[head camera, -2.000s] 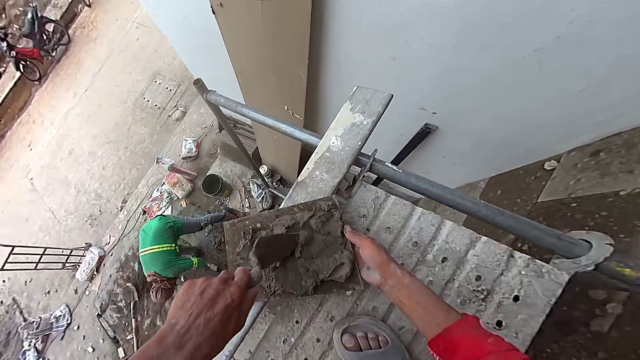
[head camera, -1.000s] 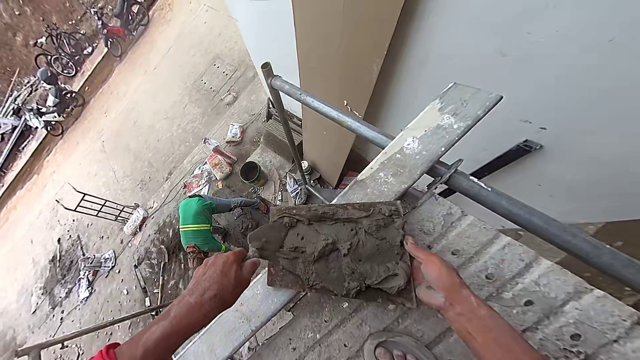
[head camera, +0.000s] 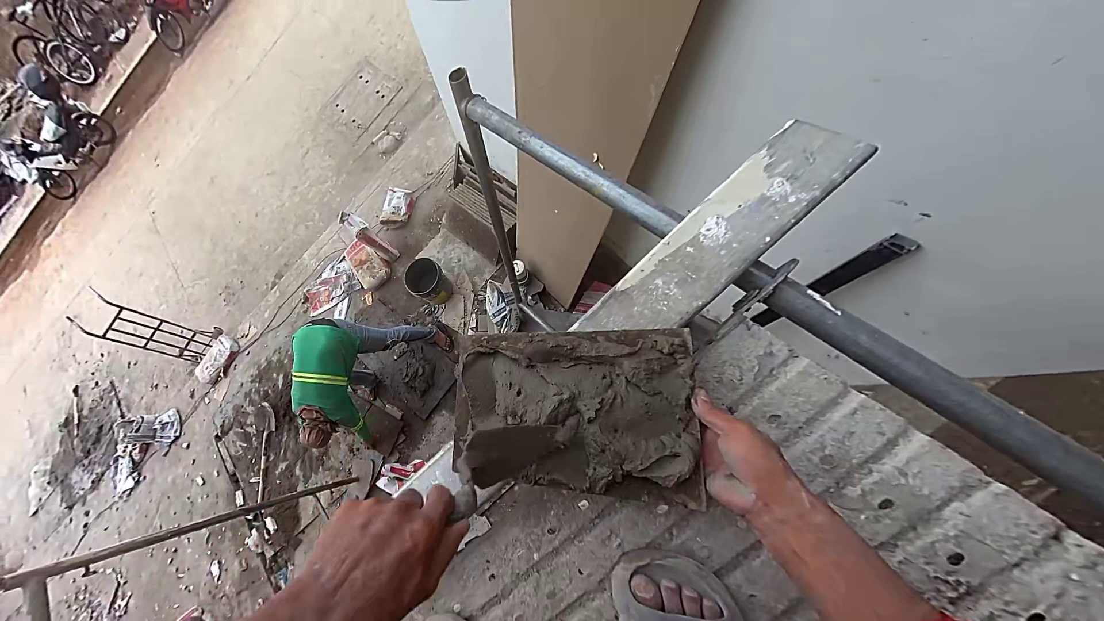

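Note:
A flat mortar board (head camera: 699,487) piled with wet grey mortar (head camera: 595,405) is in front of me above the scaffold deck. My right hand (head camera: 746,457) grips its right edge, the thumb near the top; the fingers beneath are hidden. My left hand (head camera: 388,548) is closed around the handle of a trowel (head camera: 517,448), whose mortar-smeared blade lies on the lower left of the load. Behind the board, a long paint-spotted plank (head camera: 724,216) rests across the scaffold's metal rail (head camera: 569,172).
I stand in a sandal (head camera: 673,586) on a ribbed metal scaffold deck (head camera: 871,492). Far below, a person in a green shirt (head camera: 323,366) bends over mortar near a black bucket (head camera: 427,280), bags and a hand truck (head camera: 151,332). A pale wall (head camera: 949,112) rises at right.
The trowel blade has moved from the middle of the mortar to the board's left side, then to its lower left. The person below has bent further over. The view has shifted.

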